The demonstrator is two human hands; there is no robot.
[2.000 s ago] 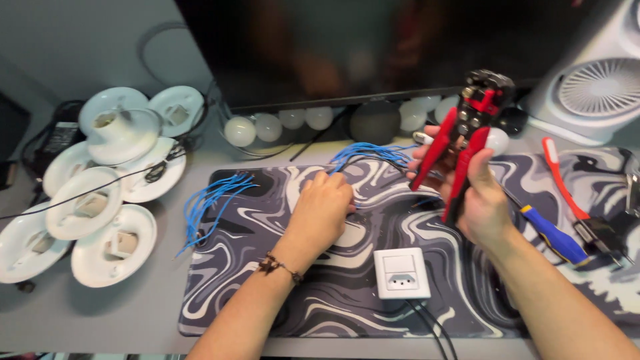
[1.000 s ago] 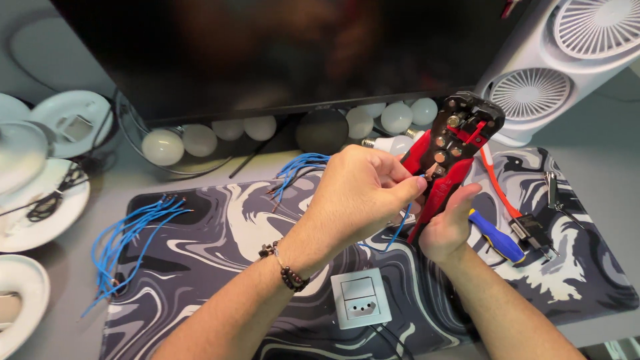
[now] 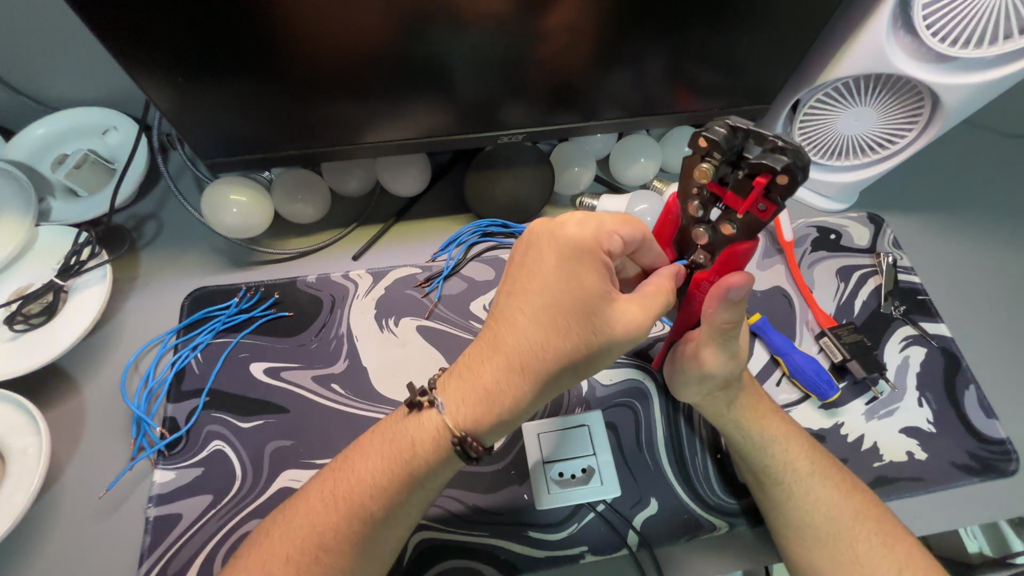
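My right hand holds a red and black wire stripper upright by its handles. Between thumb and fingers, my left hand pinches a blue wire at the tool's pivot area; most of that wire is hidden by the hand. A bundle of blue wires with bare copper ends lies at the mat's left edge. Behind my left hand rests another bundle of blue and dark wires. A white switch and socket plate with dark cables sits below the hands.
White bulbs line the base of a monitor. White lamp holders stand at left. On the patterned mat, right side, lie a blue screwdriver, a black plug adapter with a red cable and a nail clipper. A white fan unit stands behind.
My left hand has moved from near the rear wire bundle to the stripper, with a blue wire now in its fingers. The view has shifted and come closer.
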